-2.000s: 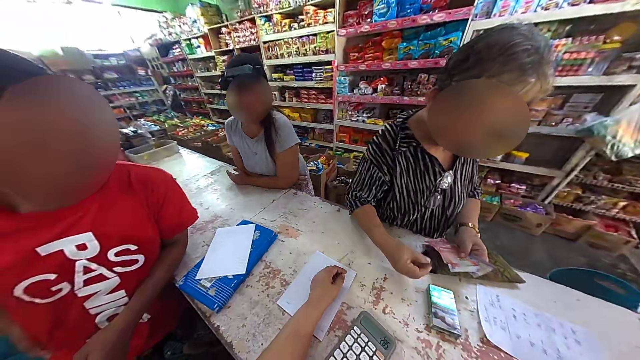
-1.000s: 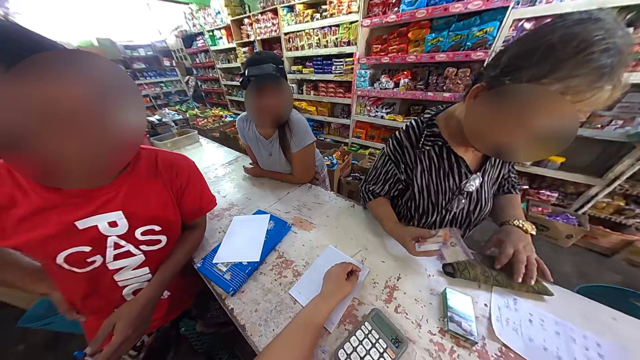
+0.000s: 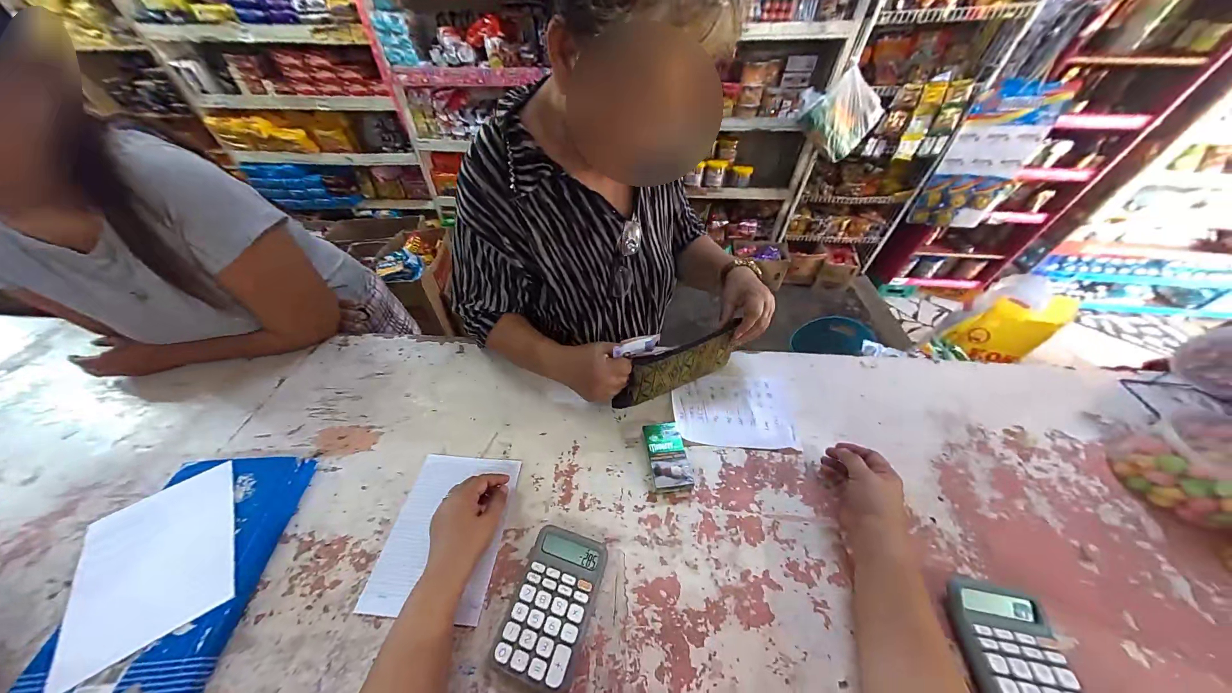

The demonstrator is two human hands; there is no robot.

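My left hand [image 3: 469,520] rests on a lined sheet of paper [image 3: 404,568], its fingers curled; whether it holds something small cannot be told. Just right of it lies a grey calculator [image 3: 549,611] with white keys. My right hand [image 3: 866,481] lies on the worn counter [image 3: 731,549] with bent fingers and nothing seen in it, near a second calculator [image 3: 1015,635] at the lower right. Between my hands, farther back, are a green cigarette pack [image 3: 668,457] and a sheet with handwriting [image 3: 741,414].
Across the counter a person in a striped shirt holds a patterned pouch [image 3: 679,371] and banknotes [image 3: 637,346]. Another person leans on the counter at left. A blue packet [image 3: 265,520] lies under white paper [image 3: 149,568]. Bagged round sweets [image 3: 1179,472] sit at right; stocked shelves stand behind.
The view has swung right, and my right hand has come into view. The person opposite has lifted the pouch off the counter, where it lay a second ago.
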